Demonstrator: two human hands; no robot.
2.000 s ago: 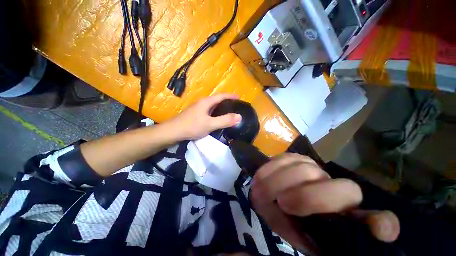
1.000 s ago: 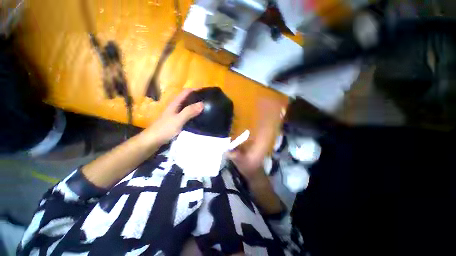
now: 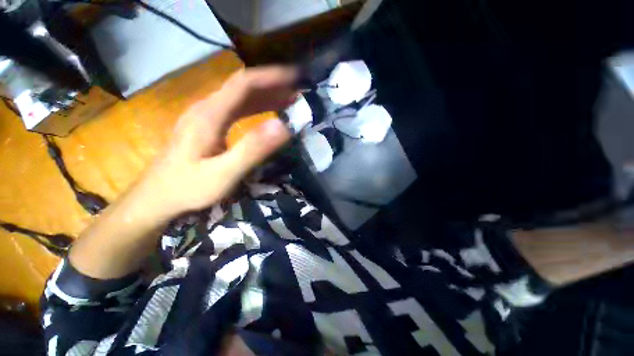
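My left hand point(image 3: 201, 149) is bare, a little blurred, and reaches over the orange table's edge with thumb and fingers apart. It shows nothing in its grasp. My right hand is not in view; its patterned sleeve point(image 3: 480, 278) stretches toward the right. Several white rounded units point(image 3: 350, 82) with thin dark cables lie just beyond my left fingertips, low beside the table. The black-headed camera does not show in either hand.
The orange table point(image 3: 132, 163) fills the left, with black pigtail cables point(image 3: 90, 201) on it. The blurred metal feeder point(image 3: 49, 90) and white sheets point(image 3: 156, 42) are at upper left. A grey flat surface point(image 3: 365, 177) lies below the white units. A brown board-like piece point(image 3: 577, 250) is at right.
The view has swung right. The black-and-white camera has left my left hand, which is now open. The right hand has gone out of view.
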